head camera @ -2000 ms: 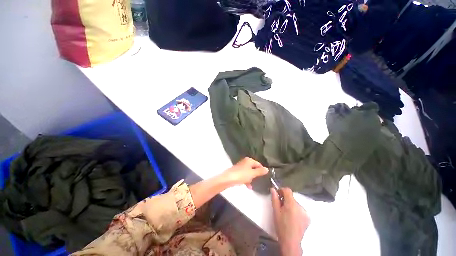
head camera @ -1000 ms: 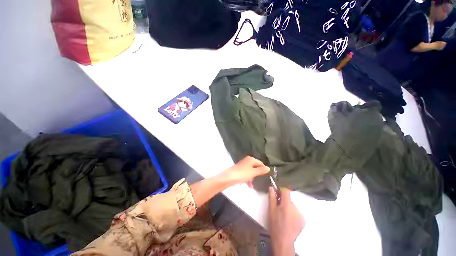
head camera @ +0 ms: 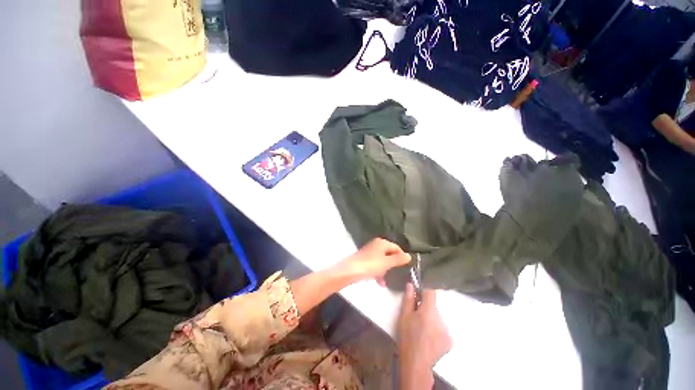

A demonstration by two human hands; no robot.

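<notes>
An olive-green garment (head camera: 434, 198) lies spread on the white table, one sleeve reaching to the upper left. My left hand (head camera: 379, 260) pinches its lower edge near the table's front edge. My right hand (head camera: 421, 329) is just below and to the right, closed around small silvery thread snips (head camera: 415, 279). Their narrow tips point up at the cloth beside my left fingertips. Whether the blades are apart, and any thread there, is too small to tell.
A smartphone (head camera: 280, 159) lies left of the garment. A second green garment (head camera: 610, 266) is at right. A blue bin (head camera: 221, 213) with green garments is lower left. A tote bag (head camera: 145, 46), black cloth (head camera: 293, 34) and dark garments with white cords (head camera: 476, 49) stand behind. A person's arm (head camera: 674, 133) shows far right.
My right hand has shifted slightly left and turned, with the snips more upright. My left hand and the garment are nearly unmoved. The person at the far right has moved towards the picture's edge.
</notes>
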